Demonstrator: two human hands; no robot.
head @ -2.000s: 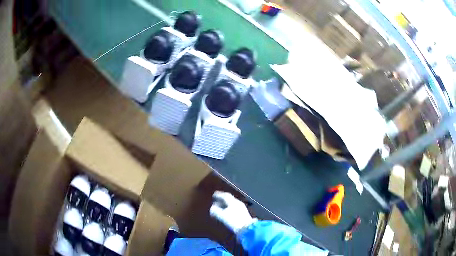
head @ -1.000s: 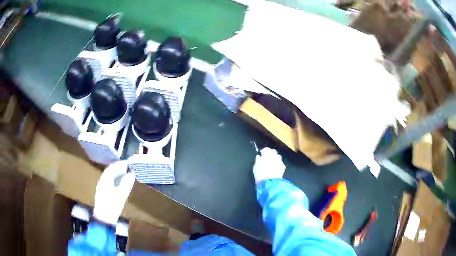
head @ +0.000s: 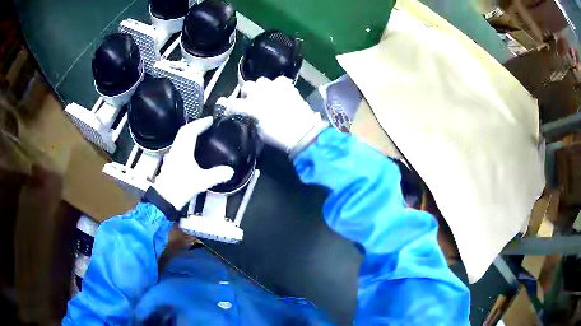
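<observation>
Several PTZ dome cameras with glossy black heads and white brackets stand on the dark green bench mat (head: 280, 229). My left hand (head: 188, 167), in a white glove with a black band, grips the nearest camera's black head (head: 227, 151) with thumb and fingers around its left side. My right hand (head: 275, 109), in a white glove, is at the top of that head, in front of the camera behind it (head: 272, 56). Its fingers are bent; whether they hold a small part cannot be told. The near camera's ribbed base plate (head: 211, 229) is at the bench's front edge.
A large tan sheet (head: 459, 127) lies at the right over a small parts carton. A clear parts tray (head: 343, 105) with small shiny pieces is beside it. The large carton (head: 95, 181) is low at the left, with packed cameras partly visible. Metal racking is at the far right.
The view has moved closer to the cameras. My left hand has gone from beside the base plates onto the nearest head. My right hand has moved from near the small carton to that head.
</observation>
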